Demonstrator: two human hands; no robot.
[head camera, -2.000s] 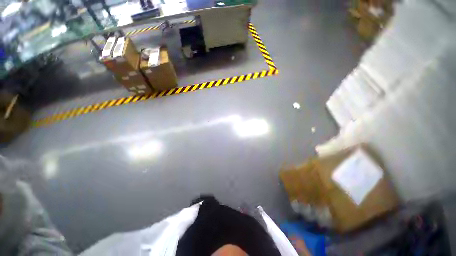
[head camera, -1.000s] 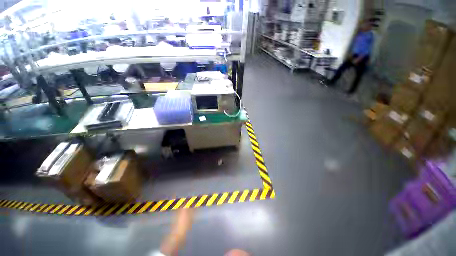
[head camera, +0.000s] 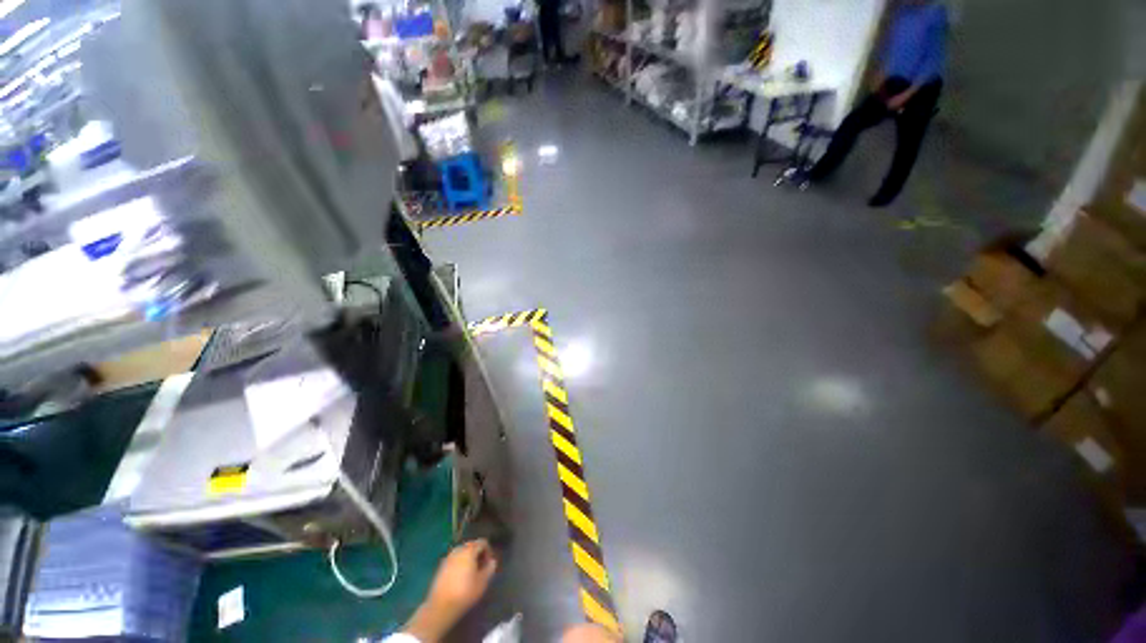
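My left hand (head camera: 459, 584) is bare, small and blurred at the bottom, over the end of a green-matted bench (head camera: 308, 603). Its fingers look loosely curled; no object shows in it, but its inside is hidden. My right hand is not in view. Near the left hand, a grey boxy instrument (head camera: 170, 484) with a yellow label stands on the bench, with paper sheets (head camera: 302, 415) on top and a white cable (head camera: 377, 540) looping from its front. A stack of bluish trays (head camera: 107, 578) sits to its left.
A yellow-black floor line (head camera: 568, 465) runs beside the bench. Cardboard boxes (head camera: 1049, 339) are stacked at right. A person in a blue shirt (head camera: 914, 57) is by the back wall, near a small table (head camera: 779, 86) and shelving (head camera: 679, 75). A blue stool (head camera: 463, 180) stands farther off. A grey upright shape (head camera: 270, 138) blocks the upper left.
The view has turned up from the floor and moved closer to the bench end. The instrument and trays now appear larger at lower left. The purple crates have nearly left the view at right.
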